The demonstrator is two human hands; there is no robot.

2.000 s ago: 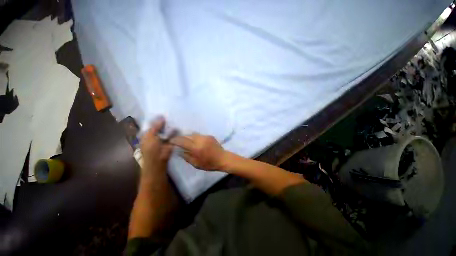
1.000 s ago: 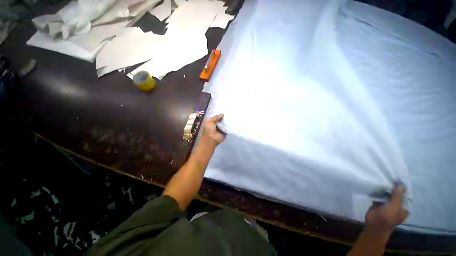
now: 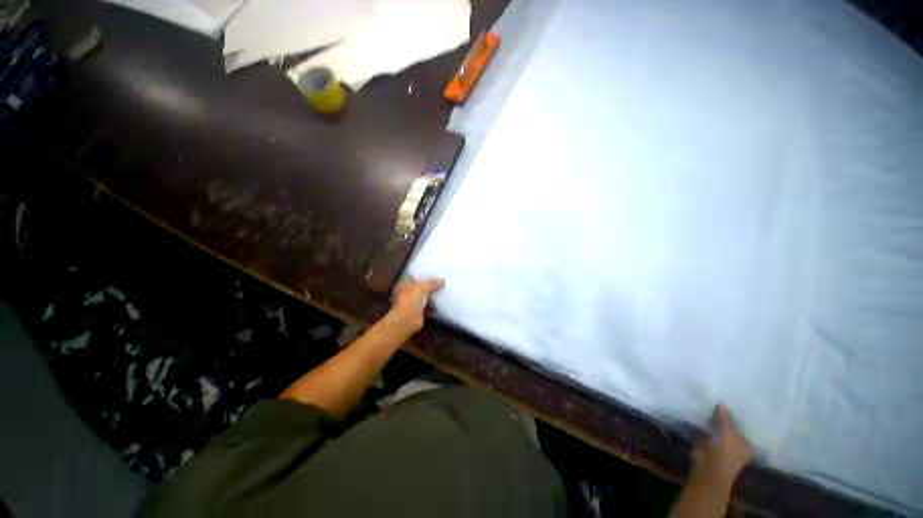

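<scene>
The pale-blue fabric (image 3: 648, 202) lies over the right part of the dark-brown tabletop, mostly flat with soft creases at the right. My left hand (image 3: 415, 300) is at the fabric's near left corner, thumb on top, pinching the corner. My right hand (image 3: 723, 452) is at the near edge of the fabric, farther right, fingers at the edge; it is blurred, and its exact hold cannot be told. A small metal piece with pale wrapping (image 3: 413, 205) lies on a dark flat bar beside the fabric's left end.
An orange tool (image 3: 473, 68) lies at the fabric's left end. A yellow tape roll (image 3: 322, 90) and white offcuts (image 3: 405, 38) are on the tabletop (image 3: 253, 172). Pale scraps (image 3: 162, 369) litter the dark floor at the left. A dark blue object (image 3: 28, 76) is at the far left.
The raised fabric fold has been laid down, and the near edge now runs along the table side. My left hand has moved to the near corner; my right hand has moved left and lower.
</scene>
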